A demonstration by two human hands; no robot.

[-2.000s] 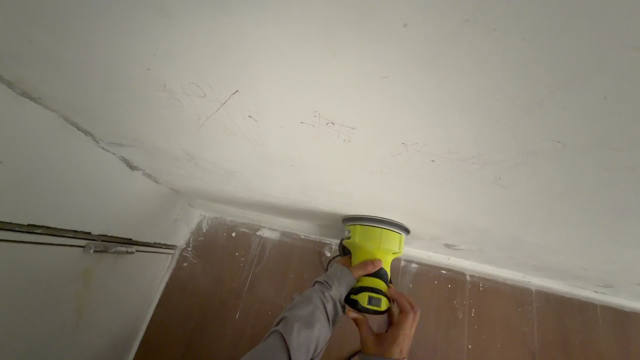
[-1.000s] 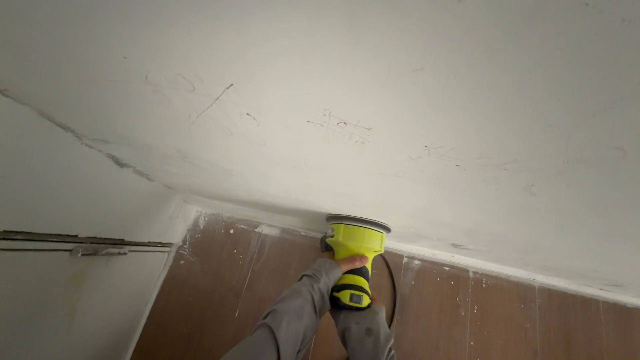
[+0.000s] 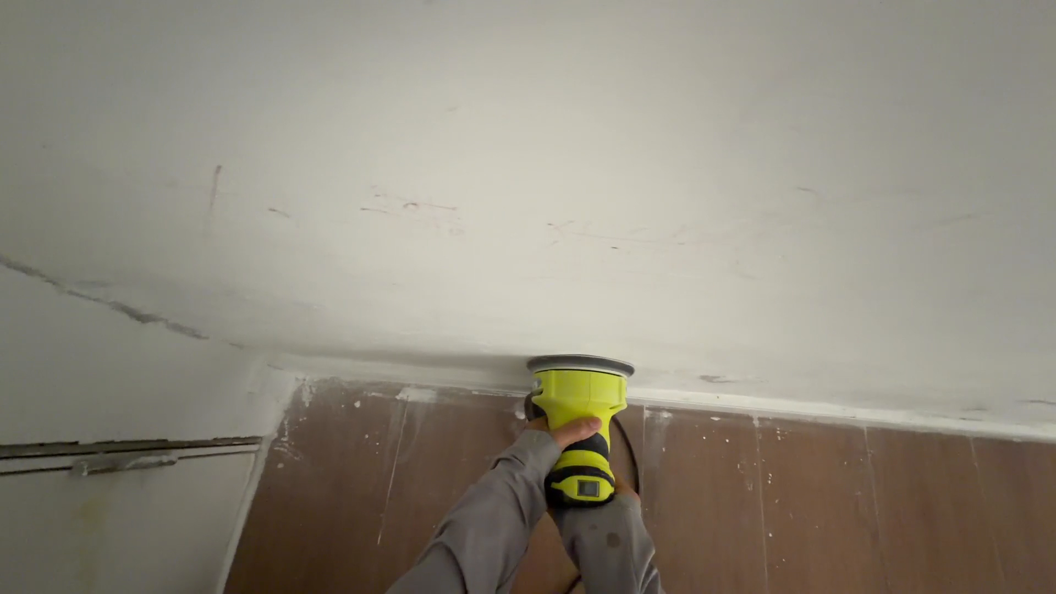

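Note:
A yellow-green and black corded disc sander (image 3: 582, 392) stands out from the white wall (image 3: 511, 280), its round pad against the wall's lower part just above the floor edge. My left hand (image 3: 571, 431) grips the sander's neck, with the thumb across the yellow body. My right hand (image 3: 625, 492) is at the rear end of the sander, mostly hidden behind it and the grey sleeve; its grip cannot be made out. Scratches and reddish marks (image 3: 412, 205) run across the wall above the pad.
Brown plank flooring (image 3: 701, 495) with white specks meets the wall along a pale edge strip (image 3: 784, 410). A black cord (image 3: 634, 450) loops beside the sander. At left, a cracked white wall (image 3: 124, 379) carries a metal latch (image 3: 128, 464).
My right hand, whose fingers showed beside the sander's rear end two seconds ago, is now mostly hidden behind it. My left hand stays on the neck. The pad remains low on the wall.

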